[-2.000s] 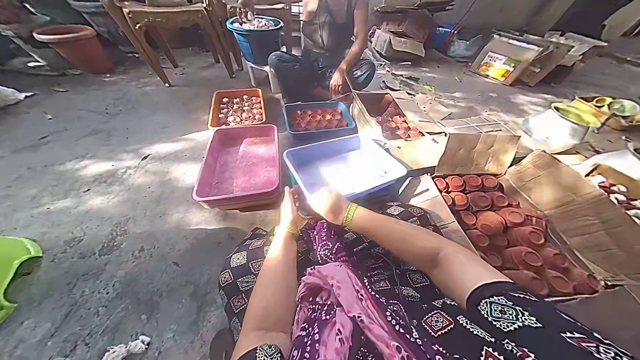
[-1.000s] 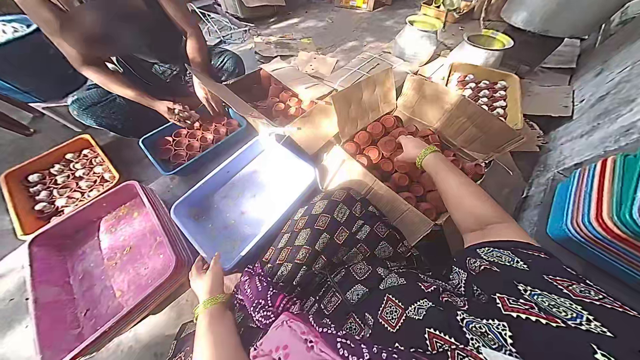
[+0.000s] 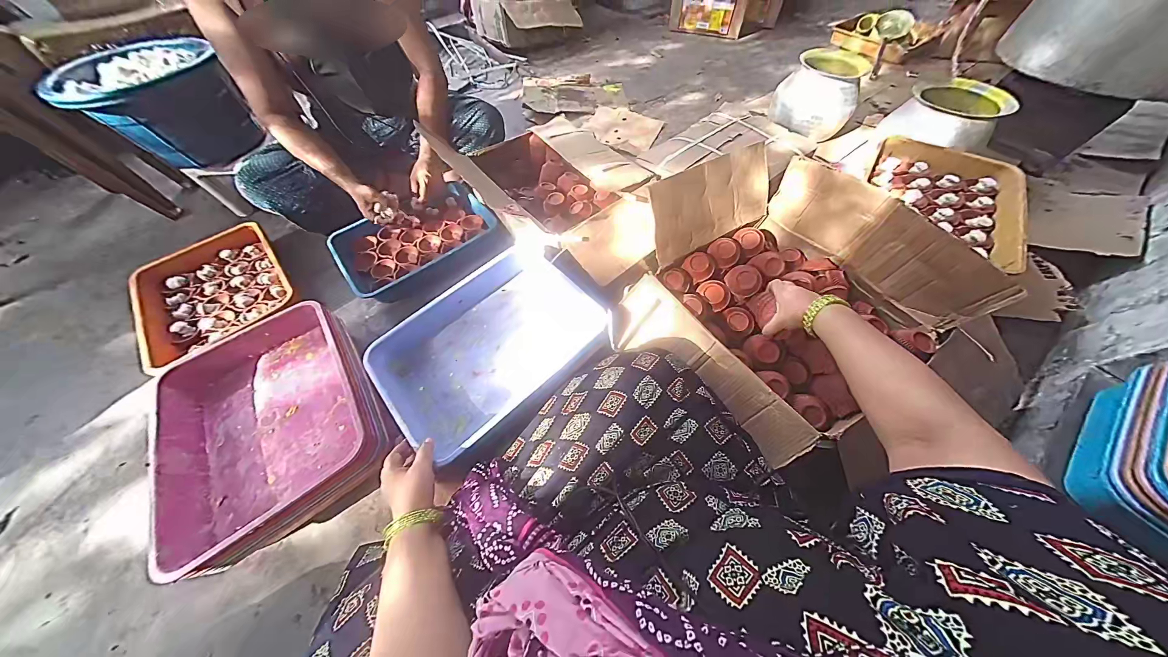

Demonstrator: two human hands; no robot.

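Note:
My left hand (image 3: 409,476) grips the near left corner of a pale blue plastic tray (image 3: 465,365), which holds no cups and has a bright patch of sun on it. Inside an open cardboard box (image 3: 730,401) on the right, my right hand (image 3: 790,308) rests on reddish clay cups (image 3: 737,281) heaped there; its fingertips are among the cups, and whether they grip one is hard to tell. Left of the blue tray stands a stack of trays with a pink plastic tray (image 3: 246,447) on top.
Opposite, a person (image 3: 356,119) bends over a blue tray of clay cups (image 3: 411,251). An orange tray (image 3: 146,310) and a yellow tray (image 3: 1013,210) hold filled cups. Around stand a bucket of white stuff (image 3: 173,109), metal pots (image 3: 817,96), another cup box (image 3: 566,192) and stacked trays (image 3: 1118,447).
My right hand has gone from the pale blue tray to the cups in the box on the right. My left hand stays at the tray's near edge. The view has turned right and down.

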